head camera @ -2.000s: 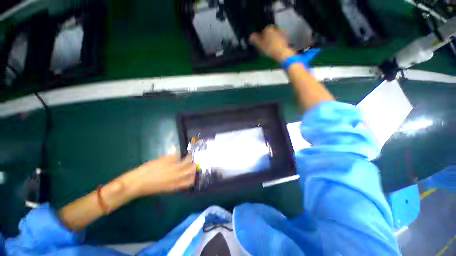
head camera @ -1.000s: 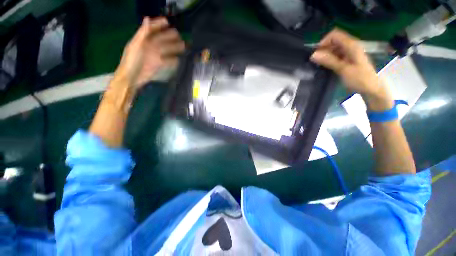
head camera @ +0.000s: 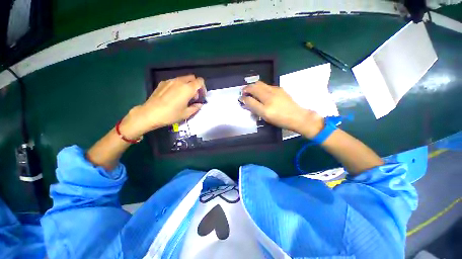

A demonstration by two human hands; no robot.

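Note:
The black foam tray (head camera: 213, 66) lies on the green bench in front of me. In it is an open tablet unit with a large shiny silver battery (head camera: 228, 114) and a speckled board strip with a yellow patch (head camera: 176, 127) at its left end. My left hand (head camera: 169, 101) is over the tablet's upper left, fingers bent together at a small dark piece. My right hand (head camera: 276, 106) is over the upper right of the battery, thumb and fingertips pinched at a small dark part. What each hand holds is too small to tell.
A white liner sheet (head camera: 309, 91) lies right of the tray, and a creased white sheet (head camera: 400, 66) farther right. A slim dark tool (head camera: 326, 56) lies behind them. A black device (head camera: 28, 162) with a cable is at far left. The white conveyor edge (head camera: 187, 25) runs behind, with another tray (head camera: 20, 25).
The tray, held tilted in both hands over the conveyor edge a second ago, now lies flat on the bench. Both hands have left its rim and moved in over the tablet.

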